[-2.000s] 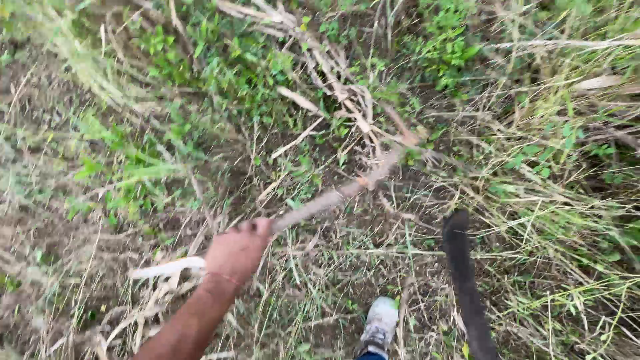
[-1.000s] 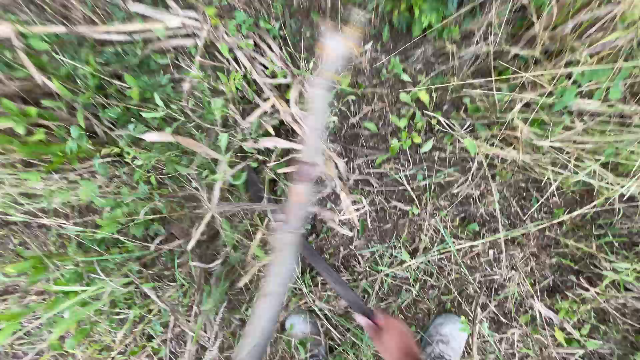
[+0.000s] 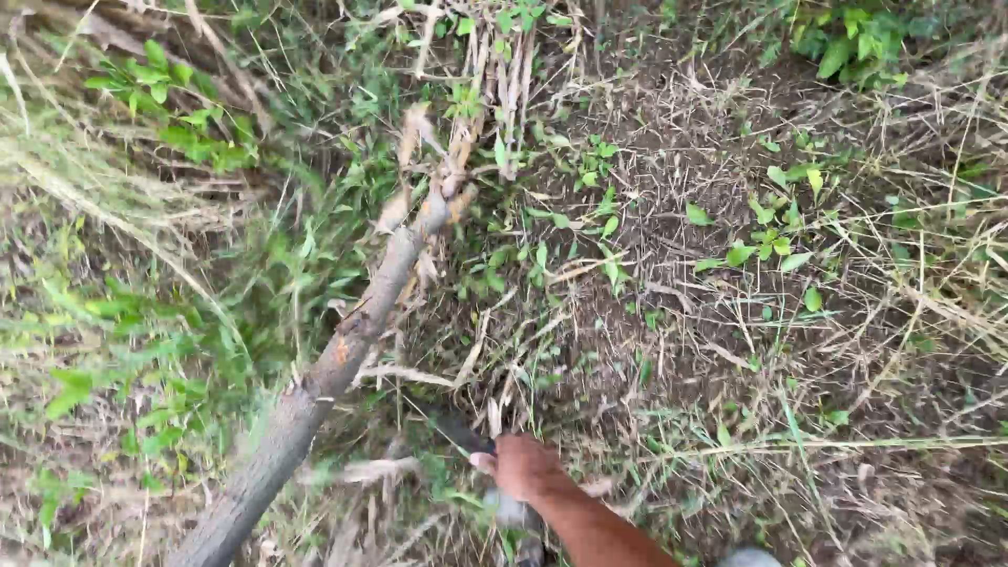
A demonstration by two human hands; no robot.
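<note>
My right hand, low in the middle of the view, is closed around the handle of a machete. Its dark blade points up and left, blurred and partly lost among the grass. A thick grey-brown tree branch slants from the bottom left up to the middle, with knots and orange scraped spots in its bark. The branch's lower end runs out of view, and its upper end meets dry stalks. My left hand is not in view.
Dry grass and stalks cover brown soil. Leafy green plants stand at the top right and on the left. One shoe shows below my right hand, another at the bottom edge.
Two seconds ago a hand at the lower left gripped the branch; that hand is now out of view. The machete, at the lower right then, is now beside the branch in my right hand.
</note>
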